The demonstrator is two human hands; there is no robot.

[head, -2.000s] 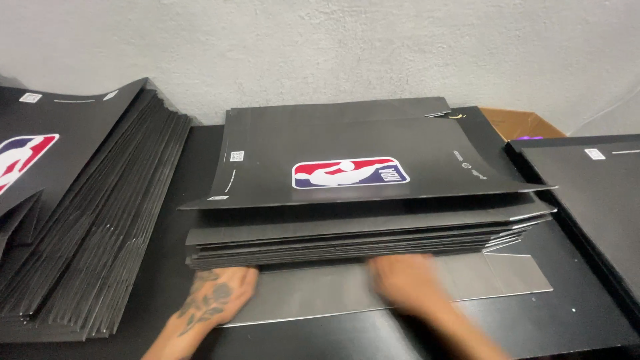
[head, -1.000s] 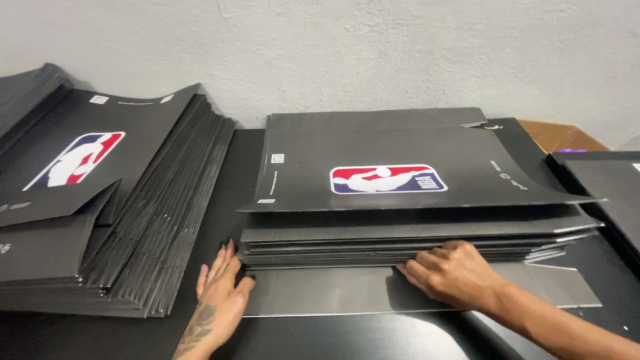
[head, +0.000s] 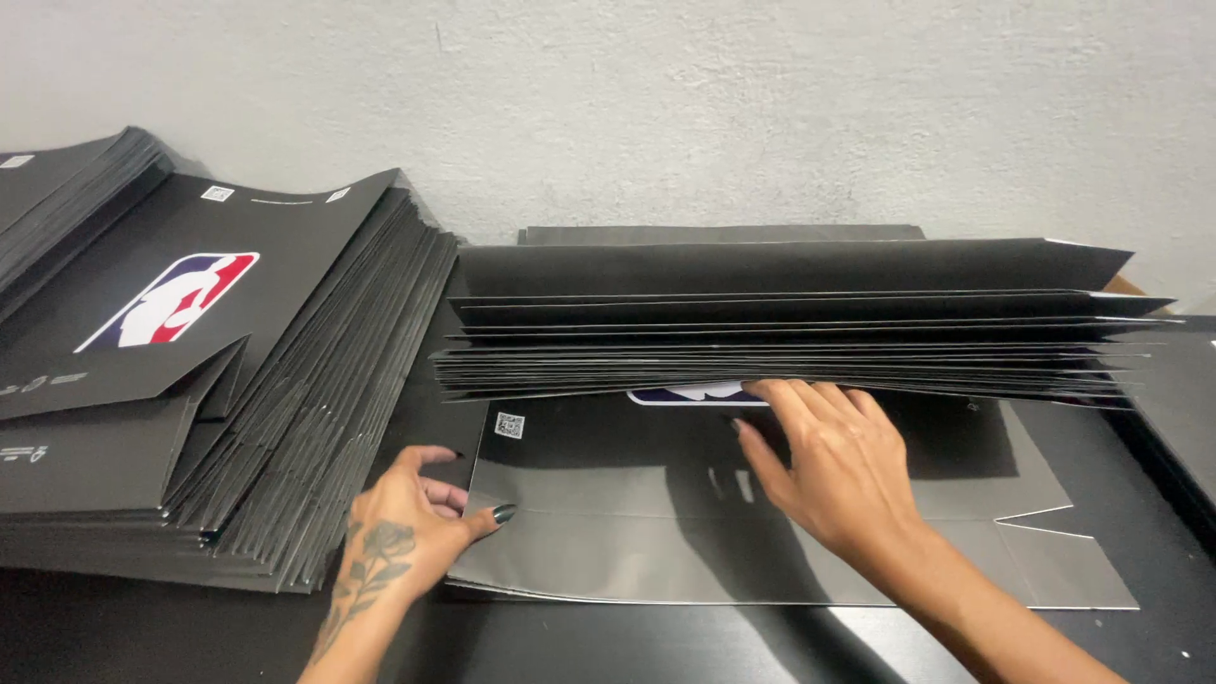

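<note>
A stack of folded black card sheets (head: 788, 361) with printed logos stands lifted at its front edge, right of centre. My right hand (head: 836, 456) has its fingertips under that edge, holding the raised sheets up. Beneath them a bottom sheet (head: 589, 541) lies on the table, with a grey front flap, a notch at its right end and part of a logo showing. At its left edge, my left hand (head: 427, 503) pinches the sheet, thumb on top and fingers at the side. The far side of the raised stack hides behind its front edge.
Tall piles of folded black printed card (head: 190, 380) stand at the left, fanned along their right side. A dark raised edge and another black sheet (head: 1178, 380) are at the far right. Part of a cardboard box (head: 1130, 288) shows behind the stack. A pale rough wall rises at the back.
My right hand has raised the front of the stack, which lay low before, uncovering the printed bottom sheet. My left hand has come onto that sheet's left edge.
</note>
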